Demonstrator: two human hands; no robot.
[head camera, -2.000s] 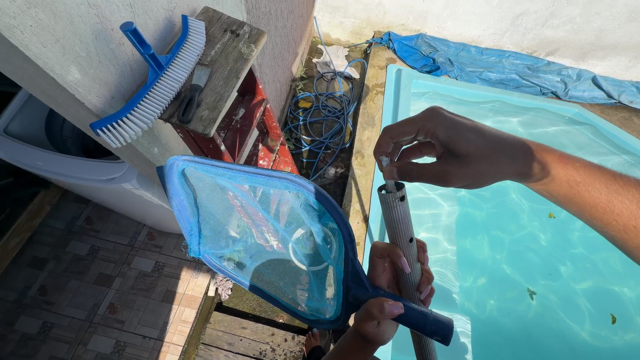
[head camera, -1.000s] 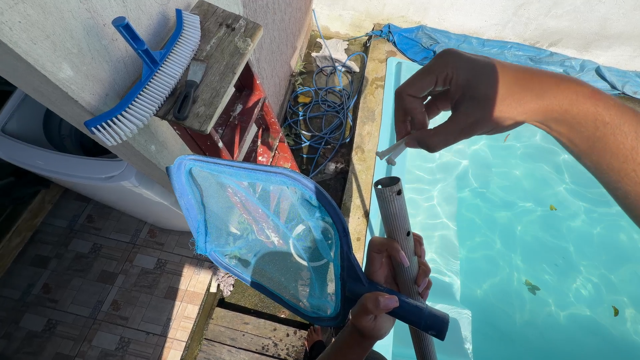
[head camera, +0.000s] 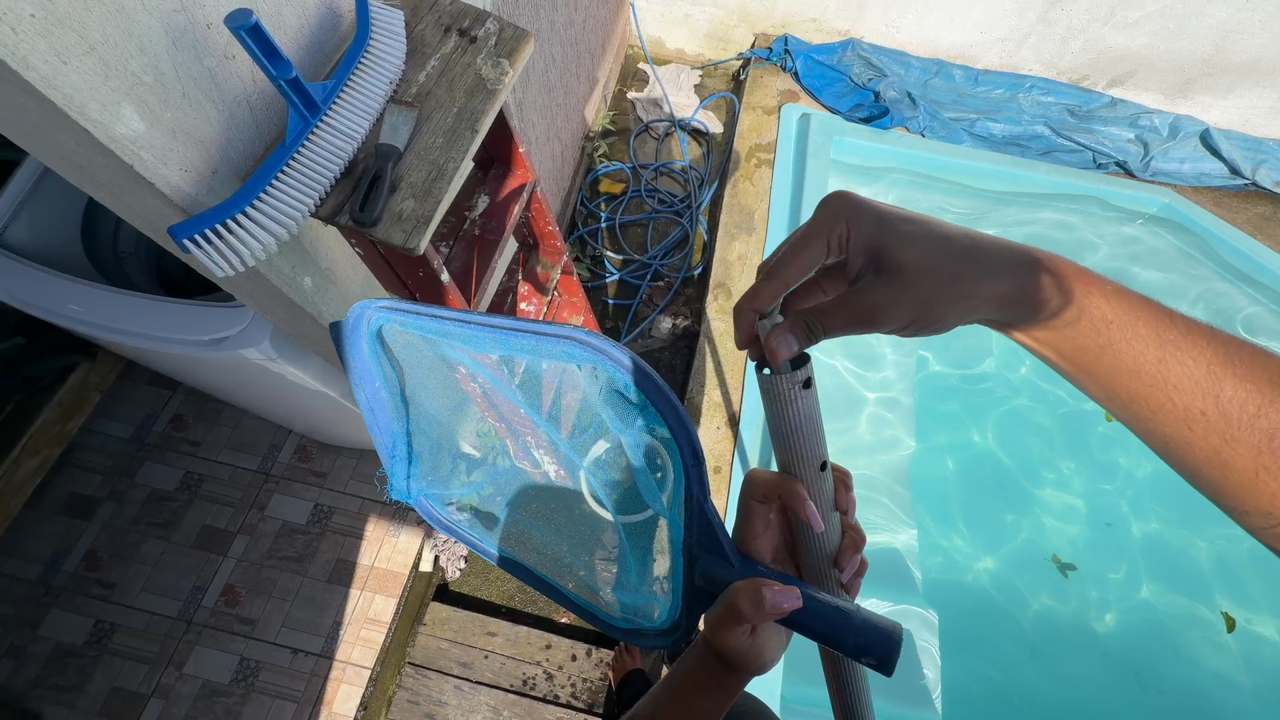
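Observation:
My left hand (head camera: 745, 625) grips a ribbed metal pole (head camera: 805, 450) and, with the thumb over it, the handle of a blue pool leaf skimmer (head camera: 540, 460). The skimmer's mesh head extends to the upper left, and its handle crosses the pole. The pole stands tilted, its open end up, with small holes in its side. Between thumb and fingers, my right hand (head camera: 850, 280) pinches a small whitish piece (head camera: 768, 322) at the pole's open end. The fingers hide most of that piece; how far it sits inside cannot be told.
A pool (head camera: 1030, 500) lies right, with a blue tarp (head camera: 1000, 110) along its far edge. At left are a blue pool brush (head camera: 300, 140), a scraper (head camera: 380, 165) on a red wooden stand (head camera: 450, 110), and a white tub-like appliance (head camera: 160, 320). Coiled blue hose (head camera: 650, 210) lies beyond; wooden boards (head camera: 500, 650) are below.
One second ago my right hand held the whitish piece, two-pronged in shape, above and clear of the pole. It has come down to the open end. My left hand keeps its hold.

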